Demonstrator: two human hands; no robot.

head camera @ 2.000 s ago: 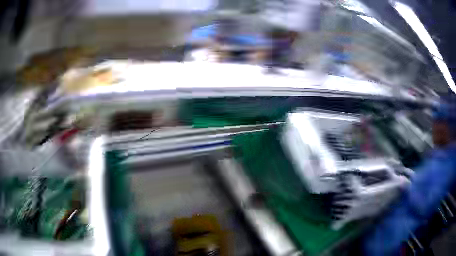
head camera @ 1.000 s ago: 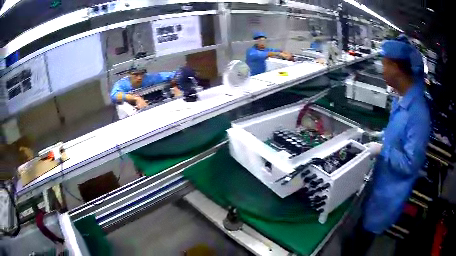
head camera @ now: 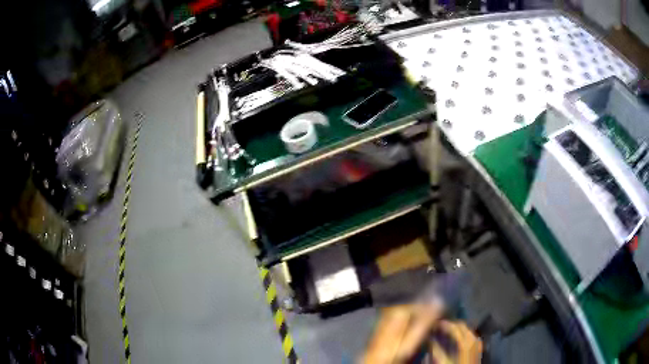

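Note:
My left hand and my right hand are close together at the bottom edge, blurred and partly cut off. A blurred greyish, partly see-through thing shows just above them; I cannot tell what it is or which hand holds it. Beyond them stands the parts cart with a green mat top. On it are white wire harnesses, a white tape or label roll and a dark smartphone.
A white ball-transfer table is behind the cart at right. A white unit housing sits on a green mat at right. Yellow-black tape runs along the grey floor. A plastic-wrapped bundle stands at left.
The view has swung from the conveyor line and the people in blue to the parts cart and floor. My hands have come into view at the bottom.

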